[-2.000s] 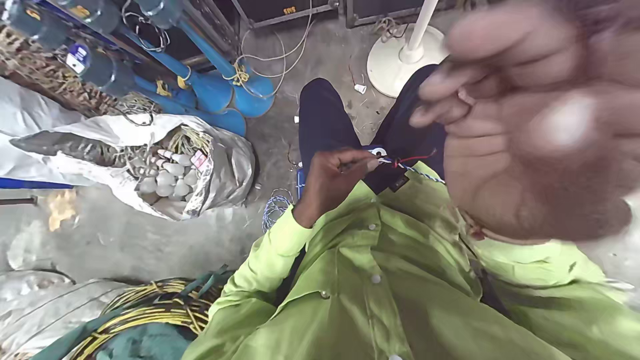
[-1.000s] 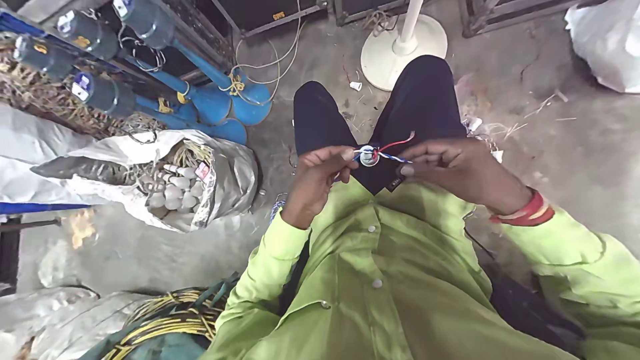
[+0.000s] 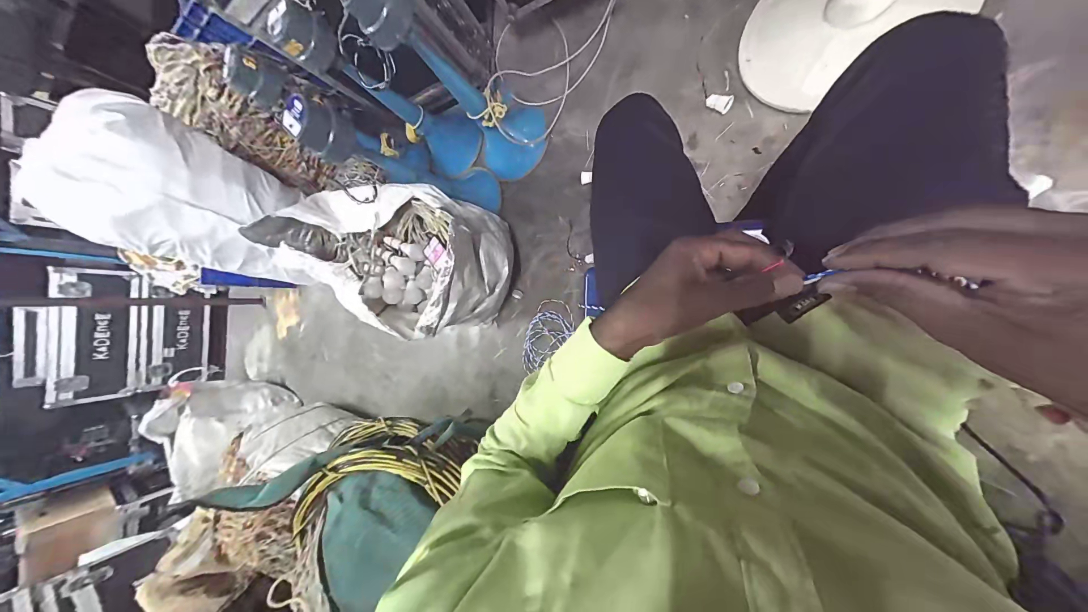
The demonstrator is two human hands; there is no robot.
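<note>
Over my lap, my left hand (image 3: 710,285) pinches a thin wire with a red end showing at its fingertips. Close on its right, my right hand (image 3: 943,280) has its fingers closed on the blue and white twisted wire (image 3: 820,276). Part of this wire lies across the right fingers. Whatever joins the wires between the hands is hidden by the left fingers. On the floor left of my knees lies a loose coil of blue and white wire (image 3: 548,333).
A white sack (image 3: 480,272) of light bulbs stands on the floor at left. Blue horn-shaped units (image 3: 514,140) lie behind it. Yellow and black cable coils (image 3: 382,459) sit at lower left, and black cases (image 3: 102,336) at far left. A round white base (image 3: 795,51) stands beyond my knees.
My right hand, raised near the camera two seconds ago, came down to the wire beside my left hand. The round white piece between my fingers one second ago is now hidden. The view has shifted left.
</note>
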